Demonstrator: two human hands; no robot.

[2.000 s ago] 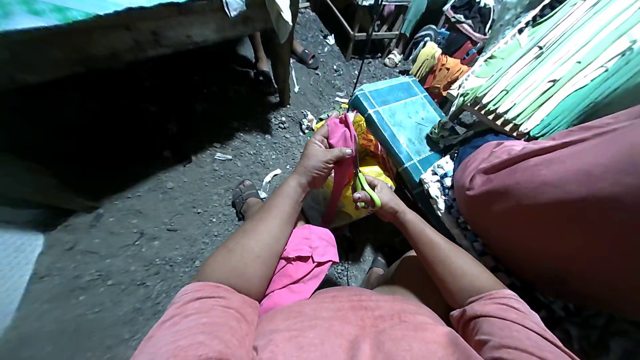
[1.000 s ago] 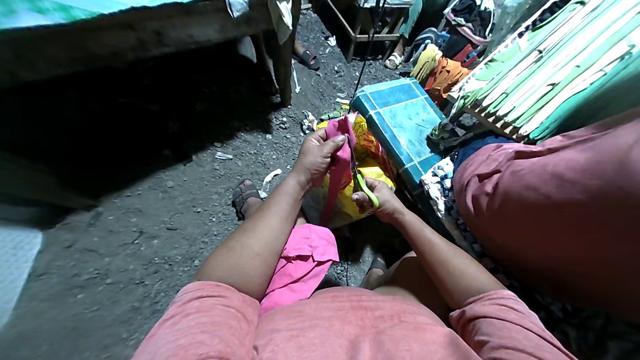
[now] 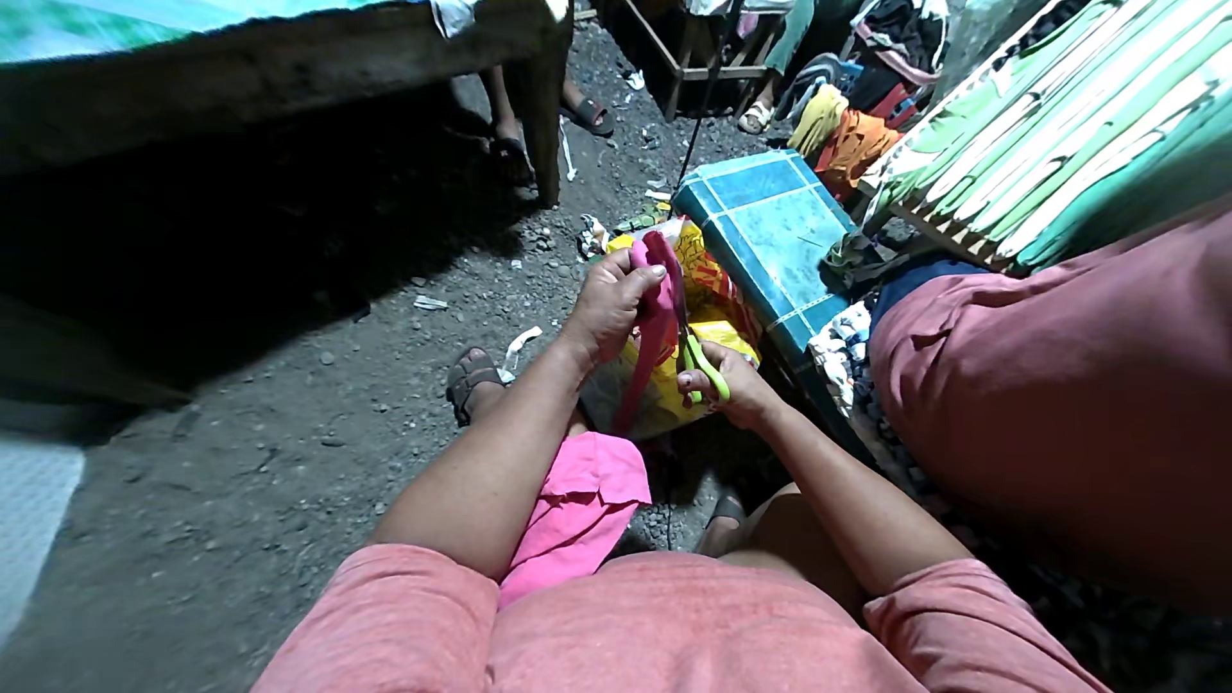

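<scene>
Pinched between the thumb and fingers of my left hand [image 3: 613,303] is a strip of pink and dark-red fabric [image 3: 656,322], its tail hanging down. My right hand [image 3: 733,383] grips scissors with yellow-green handles [image 3: 705,371], the blades pointing up along the fabric's right edge. How far the blades are apart cannot be told. Bright pink cloth [image 3: 585,500] lies over my left thigh. Below and behind the hands is a yellow and red plastic bag [image 3: 717,289].
A blue box-like surface with pale lines [image 3: 770,221] stands beyond my right hand. Folded green and white cloths [image 3: 1049,144] lie on a slatted rack. Another person in a dusty-pink garment [image 3: 1049,385] is close at right. A wooden table [image 3: 241,72] stands upper left, over gravelly ground [image 3: 289,462].
</scene>
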